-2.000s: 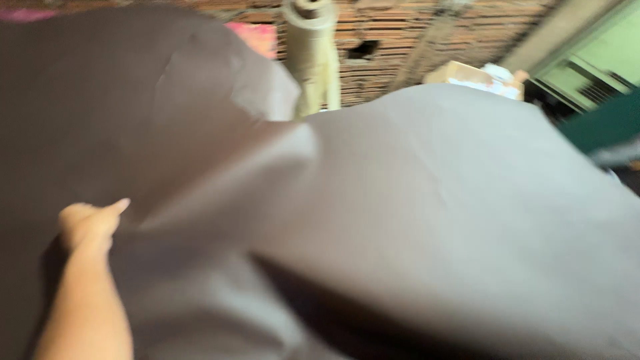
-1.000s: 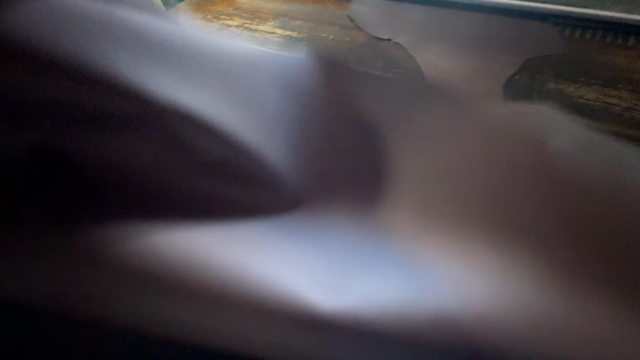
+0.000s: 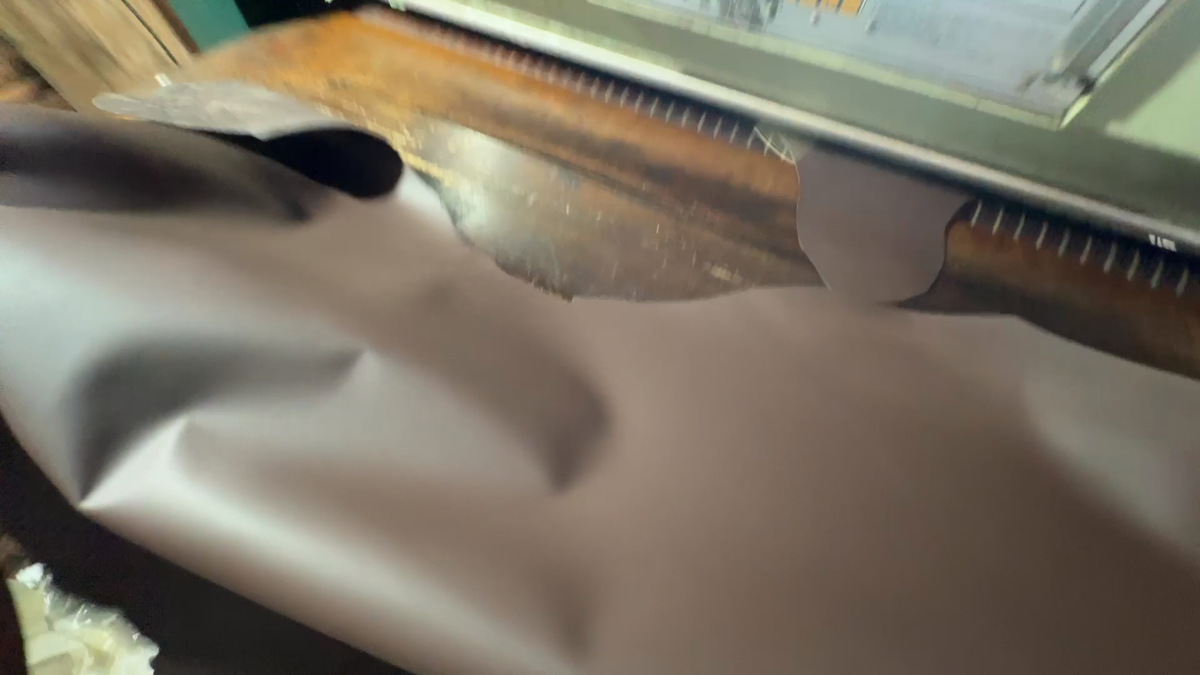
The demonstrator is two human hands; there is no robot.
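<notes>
A large brown hide, apparently leather, (image 3: 797, 450) spreads across most of the view, with folds and raised creases at its left and middle. Its far edge is wavy and lies over a worn wooden table (image 3: 600, 225). One rounded lobe of the hide (image 3: 872, 225) reaches up to the dark strip at the table's far side. At the upper left the hide curls over, leaving a dark hollow beneath. Neither of my hands shows in this frame, so what they hold cannot be seen.
A dark strip with evenly spaced pale marks (image 3: 656, 98) runs along the table's far side, beside a pale green frame (image 3: 844, 103) around a glass-like pane. Crumpled clear plastic with pale pieces (image 3: 80, 628) lies low at the left. A green object (image 3: 208, 21) stands at the upper left.
The view has swung strongly. A left hand lay on the hide two seconds ago and is now out of view. More of the wooden table shows than one second ago.
</notes>
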